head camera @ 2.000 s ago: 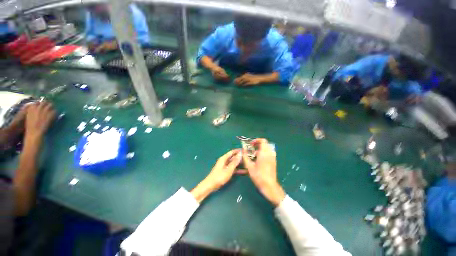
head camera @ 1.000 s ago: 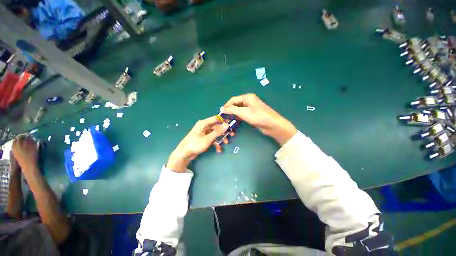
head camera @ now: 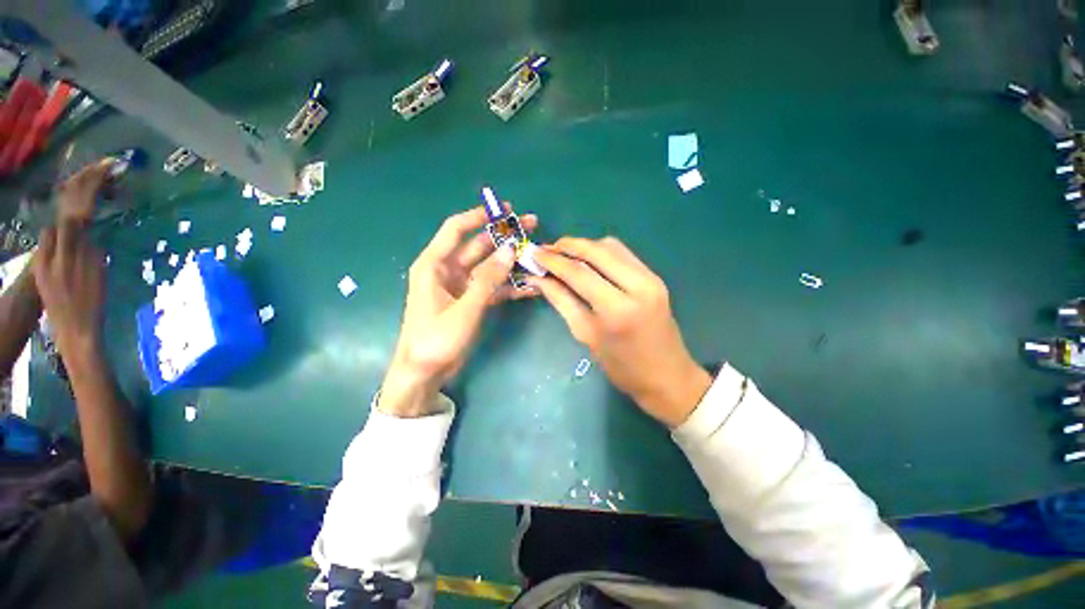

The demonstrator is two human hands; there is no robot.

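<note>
A small metal-framed unit [head camera: 505, 226] with a blue and white rod end pointing up and away is held over the green bench [head camera: 738, 393]. My left hand [head camera: 450, 297] grips its frame between thumb and fingers from the left. My right hand [head camera: 619, 312] pinches a small white pad [head camera: 531, 258] against the unit's near part. A bit of yellow shows beside the pad. The fingertips hide part of the frame, so I cannot tell whether the pad is stuck on.
A blue box [head camera: 232, 319] of white pads stands at the left, with loose pads around it. Another worker's arms [head camera: 83, 345] are beyond it. Units [head camera: 419, 95] lie along the far side; more lie at right. A grey post [head camera: 179, 101] crosses upper left.
The view has tilted down and shifted since earlier. The held unit has turned so its rod points away from me, and the white pad now shows at my right fingertips. The worker at left moved their hands.
</note>
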